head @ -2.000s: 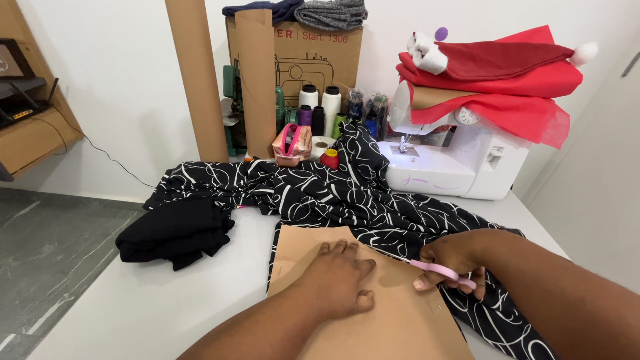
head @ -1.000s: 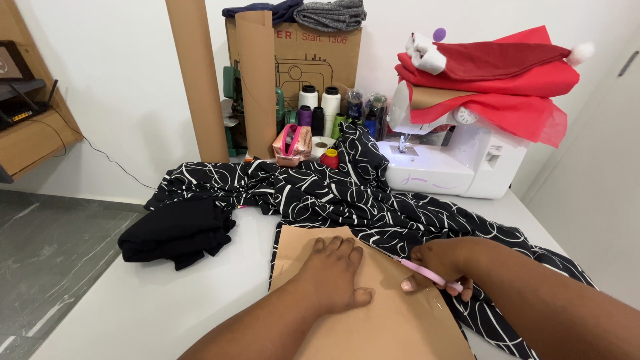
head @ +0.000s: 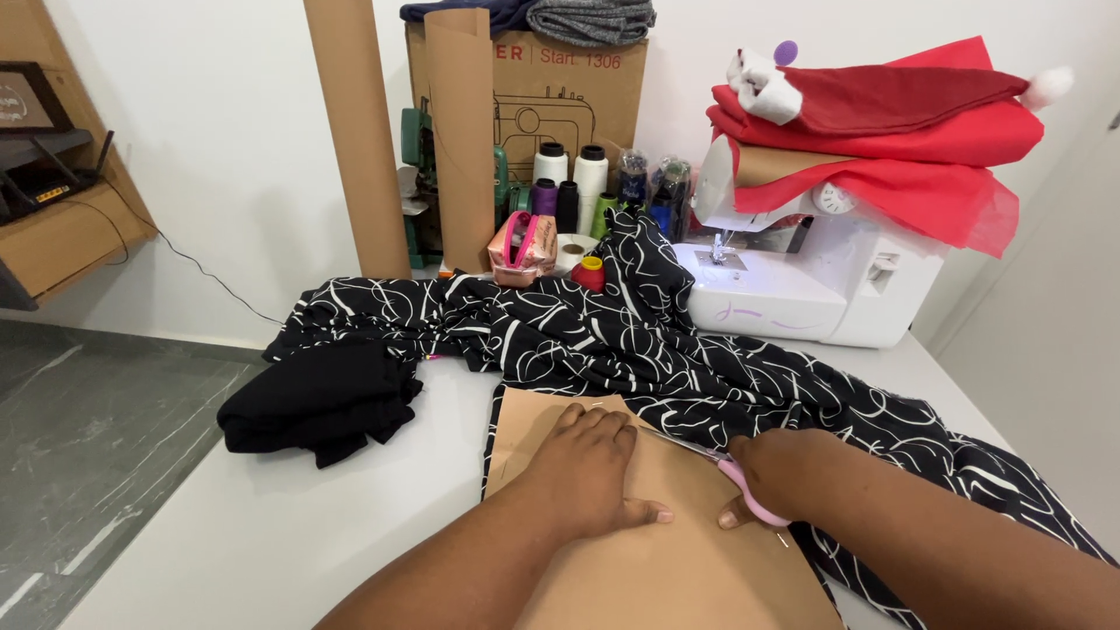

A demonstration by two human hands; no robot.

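Observation:
My right hand (head: 774,481) grips a pair of pink-handled scissors (head: 739,486), whose blades lie along the upper right edge of a brown paper pattern piece (head: 674,577). My left hand (head: 591,477) presses flat on that paper near its top, fingers slightly spread, holding nothing. Pins show in the paper near its top and right edge. Beneath and around it spreads black fabric with white curved lines (head: 560,337), bunched across the table behind both hands. Whether the blades are apart is hard to tell.
Folded black cloth (head: 319,398) lies left on the white table (head: 262,534). Behind stand a white sewing machine (head: 770,302) with red cloth on top, thread cones (head: 591,188), a small pink-zipped pouch (head: 523,249), brown paper rolls (head: 462,140) and a cardboard box (head: 612,105).
My right hand has shifted slightly with the scissors, which have turned a little. My left hand stays on the paper, its fingers now somewhat closer together than one second ago.

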